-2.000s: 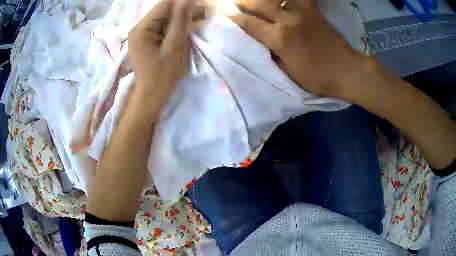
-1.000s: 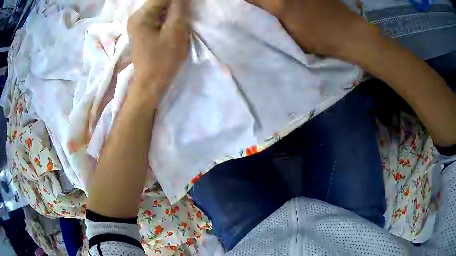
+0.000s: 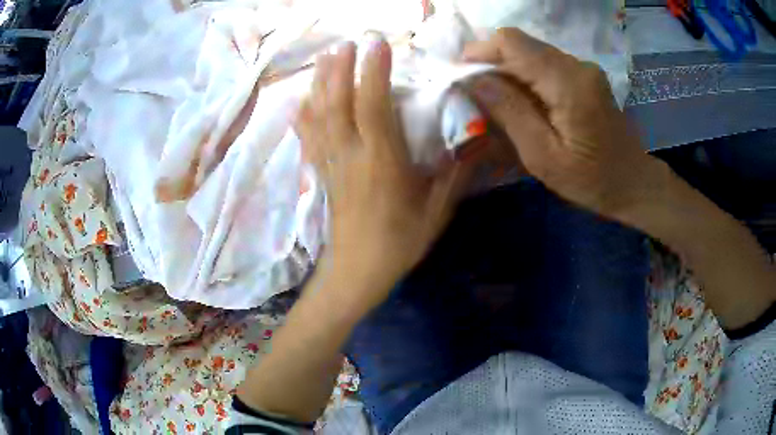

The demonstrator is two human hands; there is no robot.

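Observation:
The garment panel (image 3: pixel 145 110) lies wrong side up, whitish with faint spots, bunched over the table before me. My left hand (image 3: pixel 366 161) is spread over the cloth near the middle, fingers pointing up; its thumb is near the fabric edge. My right hand (image 3: pixel 562 127) pinches the fabric edge (image 3: pixel 464 127), where a small orange flower shows. The cloth is gathered between the two hands. The presser foot and needle cannot be made out in the glare at the top.
Blue scissors (image 3: pixel 728 25) and orange-red ones (image 3: pixel 681 10) lie at the upper right. The ruler scale (image 3: pixel 693 78) runs along the table edge. A flowered fabric bundle (image 3: pixel 72 212) hangs at the left; more flowered cloth (image 3: pixel 681 348) hangs at the right.
My left hand has moved right and opened flat on the cloth. My right hand has come down into fuller view with the fabric edge. The panel has been drawn up off the lap.

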